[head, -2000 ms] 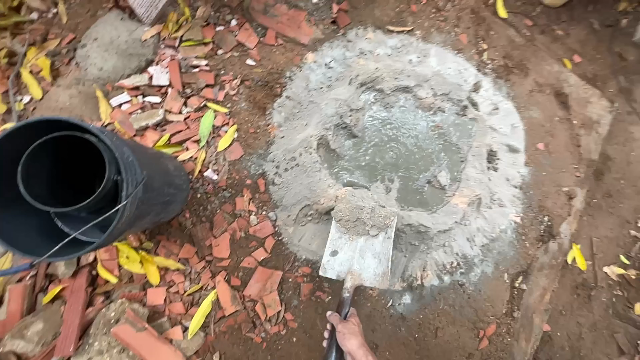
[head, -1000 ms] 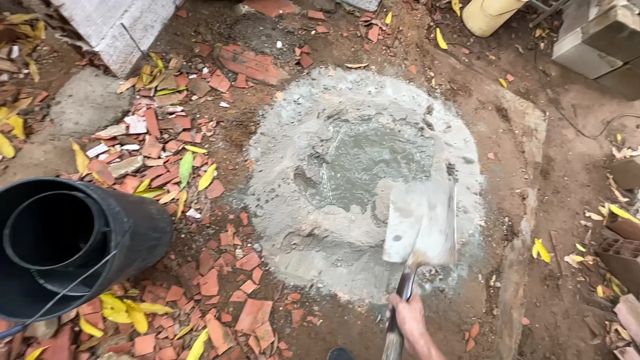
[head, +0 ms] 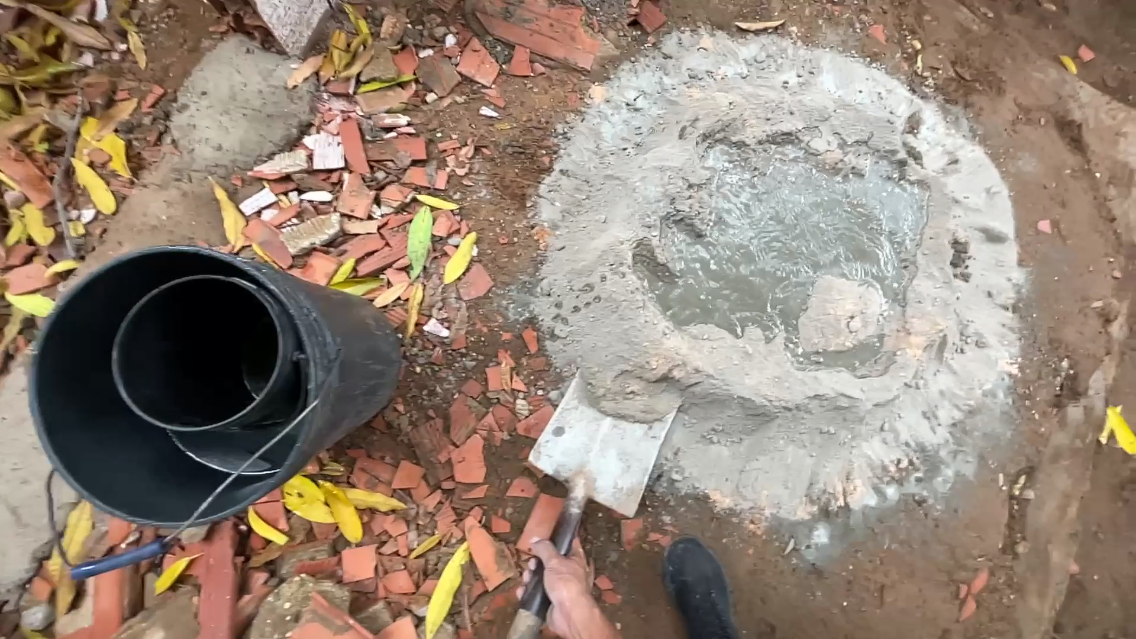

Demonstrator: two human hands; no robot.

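Note:
My right hand (head: 568,586) grips the dark shaft of a shovel (head: 608,448) close to its blade, near the bottom centre. The metal blade lies at the lower left edge of a round mound of grey cement mix (head: 612,266), its front edge under some of the powder. Greyish water (head: 781,240) fills the hollow in the mound, and a lump of mix (head: 841,312) rises from it near the lower right. My left hand is out of view.
A black bucket (head: 75,382) with another container inside stands at left, its wire handle with blue grip hanging down. Broken red tile pieces (head: 469,460) and yellow leaves lie between bucket and mound. A dark boot (head: 697,586) is at the bottom, a concrete slab (head: 240,102) upper left.
The shovel, held in my right hand, has moved from the mound's lower right side to its lower left edge. A lump now shows in the water. The view has shifted.

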